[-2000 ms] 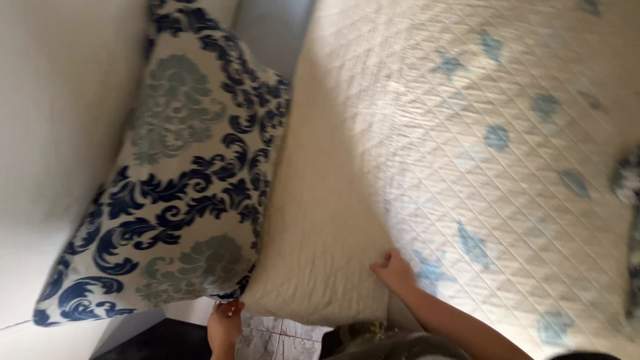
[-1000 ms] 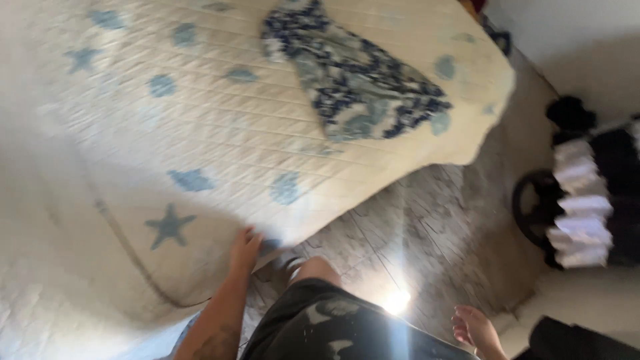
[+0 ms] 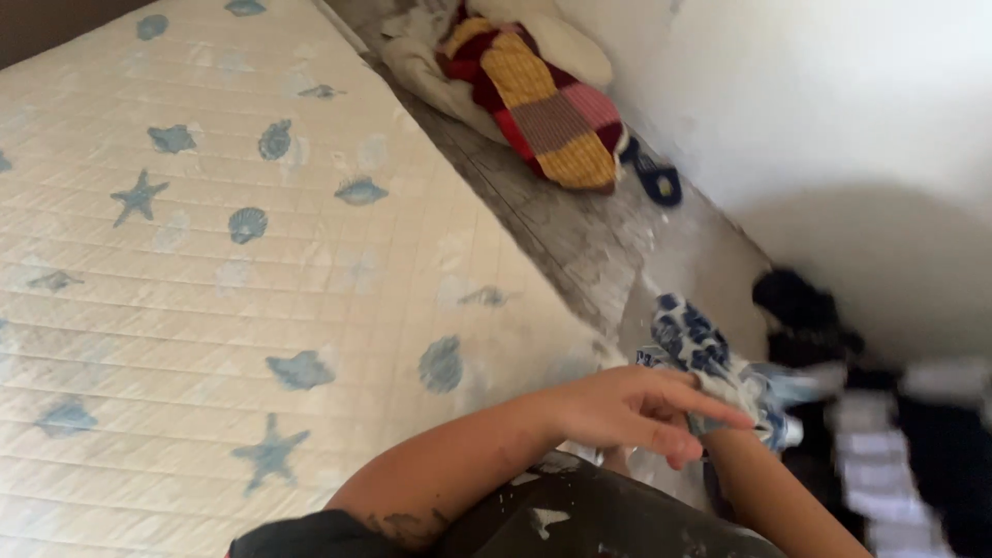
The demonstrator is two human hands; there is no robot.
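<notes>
Bunched blue-and-white patterned cloth (image 3: 690, 337) hangs off the bed's edge at lower right, with my two hands crossed at it. My left hand (image 3: 647, 415) lies across its near side, thumb and index finger apart, with nothing seen between them. Behind it, my right hand (image 3: 717, 442) reaches into the cloth's folds and appears closed on it; its fingers are mostly hidden. The bed, under a cream quilted cover (image 3: 349, 271) with blue shells and starfish, fills the left.
A red, yellow and pink patchwork knit (image 3: 550, 116) and cream bedding (image 3: 442, 74) lie on the floor between bed and white wall (image 3: 837, 101). A dark slipper (image 3: 659, 178) is beside them. Blurred black and white items (image 3: 876, 465) stand at the lower right.
The patterned cloth, spread on the bed one second ago, is now off it and bunched at my hands. My hands, apart before, have come together. The view has swung along the bed.
</notes>
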